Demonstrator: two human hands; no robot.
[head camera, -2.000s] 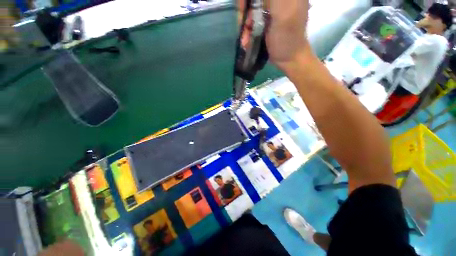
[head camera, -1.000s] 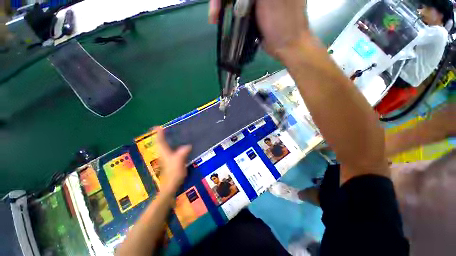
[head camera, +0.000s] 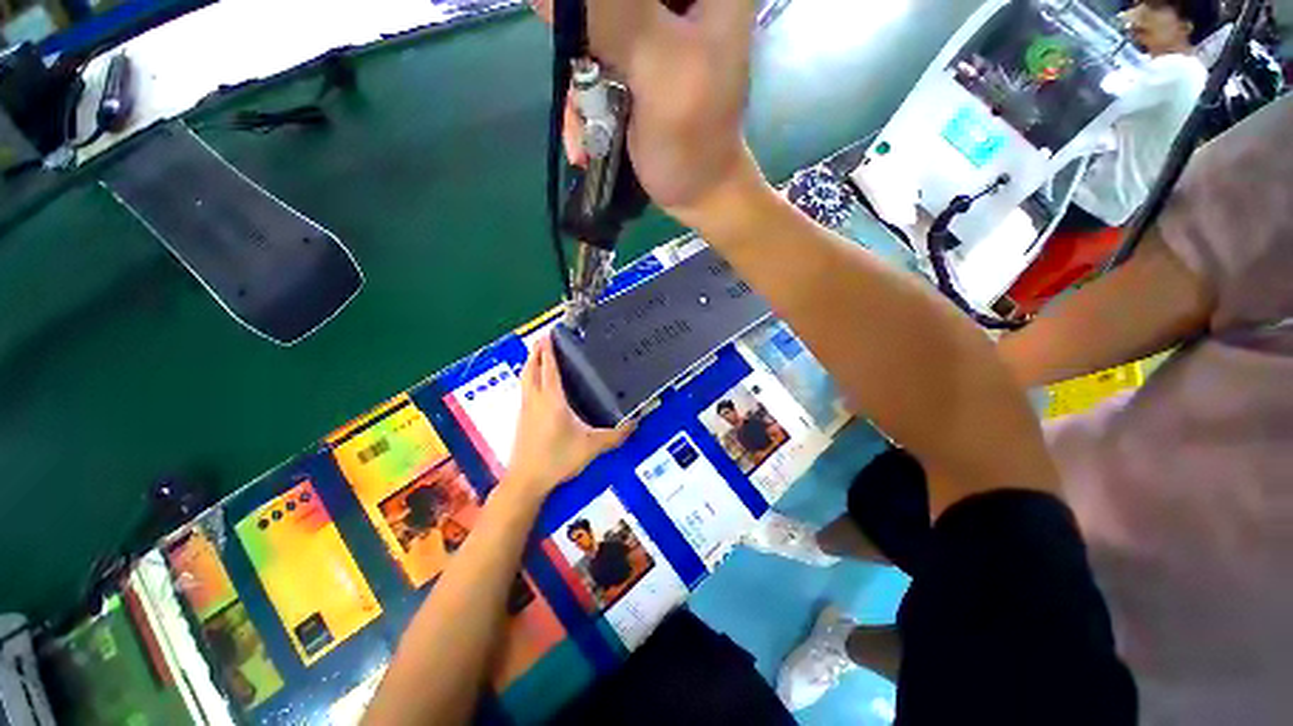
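A long dark housing (head camera: 674, 324) lies on the printed bench mat (head camera: 411, 489), partly hidden behind my right forearm. My left hand (head camera: 556, 426) holds its near left end, thumb and fingers on either side of the end. My right hand (head camera: 659, 121) is wrapped around the electric screwdriver (head camera: 603, 185), which hangs upright. The silvery nozzle (head camera: 581, 284) is at the housing's left end, by the upper corner. Whether the tip touches cannot be told.
Another dark housing (head camera: 248, 241) lies on the green conveyor (head camera: 440, 185). A white screw feeder (head camera: 950, 142) stands at right, with a silvery bundle (head camera: 823, 196) beside it. A person in white sits behind it. Another person's arm (head camera: 1106, 305) reaches in from the right, above a yellow crate (head camera: 1092, 387).
The housing has shifted right along the mat. My left hand has come onto its left end. The screwdriver has moved left to that end. The other person's arm and body are further in view.
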